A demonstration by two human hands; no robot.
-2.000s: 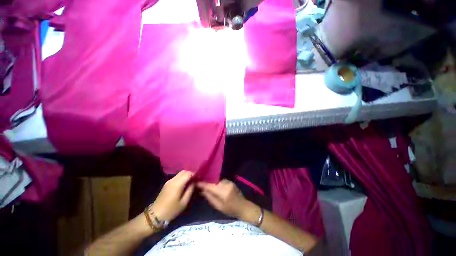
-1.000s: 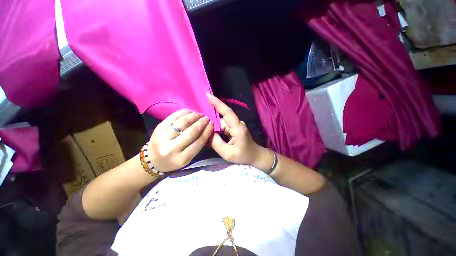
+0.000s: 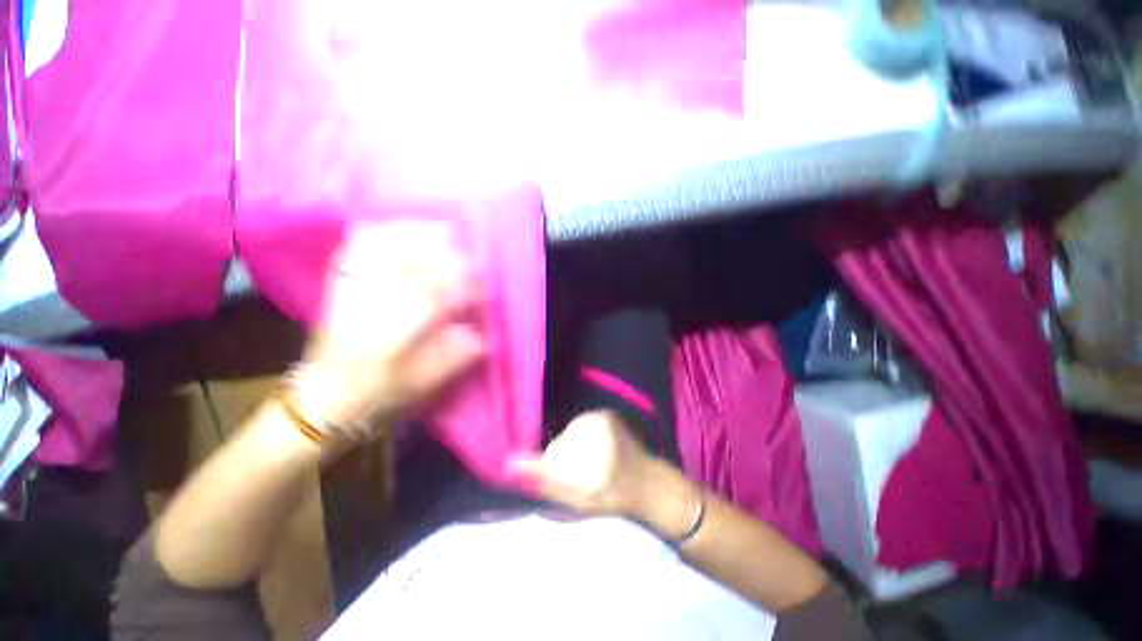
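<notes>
The magenta fabric panel [image 3: 511, 328] lies partly on the white machine table [image 3: 651, 163] and hangs over its front edge, its upper part washed out by glare. My right hand [image 3: 595, 463] pinches the panel's lower corner near my lap. My left hand [image 3: 407, 313] is blurred and lies over the panel's left part just below the table edge, fingers bent. Whether it grips the cloth cannot be told. The machine head and needle are not visible.
Large magenta panels [image 3: 132, 163] hang over the table edge at left. A pale blue-green tape roll [image 3: 892, 44] sits at the right, its tail over the ruler-marked edge. Gathered magenta cloth [image 3: 989, 376] hangs at right by a white box [image 3: 833, 438]. Cardboard [image 3: 282, 526] stands below left.
My left hand has moved up and left, away from the corner both hands pinched. My right hand still holds the corner, lower in view. The view has tilted back up to the table.
</notes>
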